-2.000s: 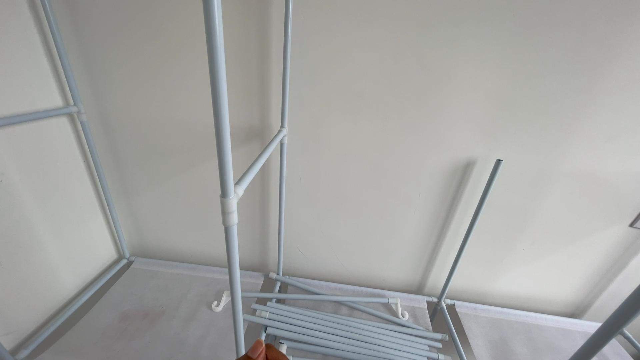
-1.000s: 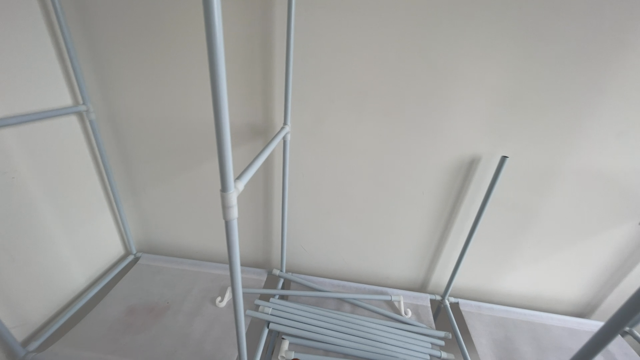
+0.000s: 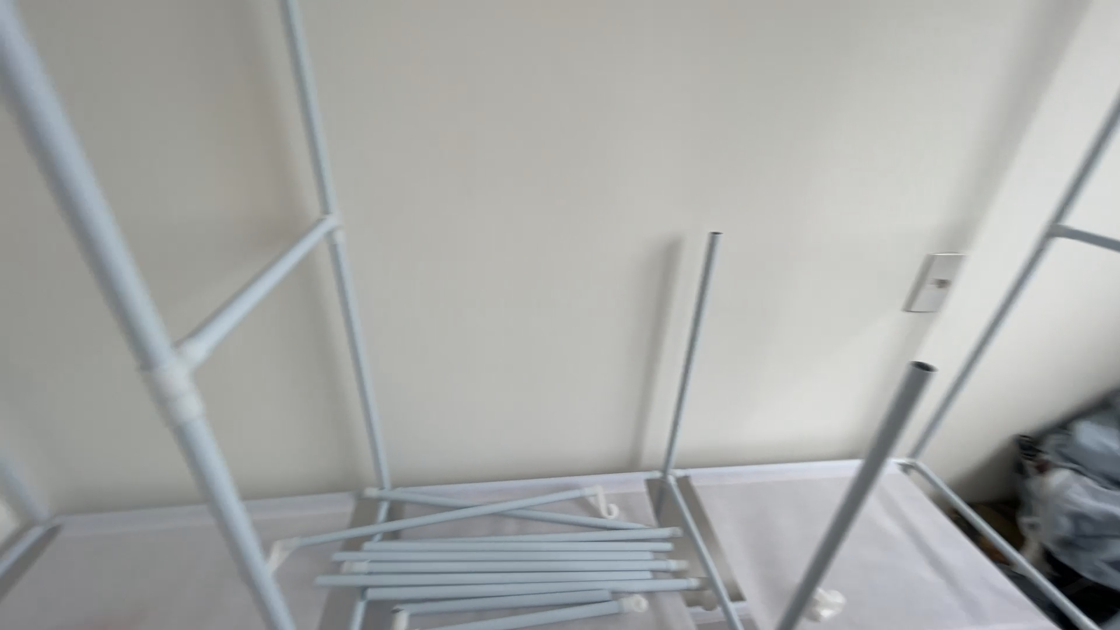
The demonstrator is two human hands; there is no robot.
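Neither my left hand nor my right hand is in view. Several pale blue metal tubes (image 3: 507, 566) lie side by side on a white fabric shelf. A tube with white hooks at its ends (image 3: 446, 518) lies across the back of them. At the left, two uprights (image 3: 114, 236) are joined by a short crossbar (image 3: 258, 284) with white plastic connectors (image 3: 175, 389). Right of the pile stand two open-topped uprights, a rear one (image 3: 691, 350) and a nearer one (image 3: 862, 490). A small white plastic connector (image 3: 825, 604) lies by the nearer one.
A pale wall (image 3: 525, 219) stands behind the frame, with a white wall plate (image 3: 934, 283) on it. Another upright with a crossbar (image 3: 1006, 306) rises at the right. Beyond it lies a heap of grey fabric or bags (image 3: 1081, 499). White fabric shelf panels (image 3: 857, 534) span the frame.
The view has swung to the right. Fingertips seen at the bottom edge two seconds ago are out of view. The tubes show no plain change.
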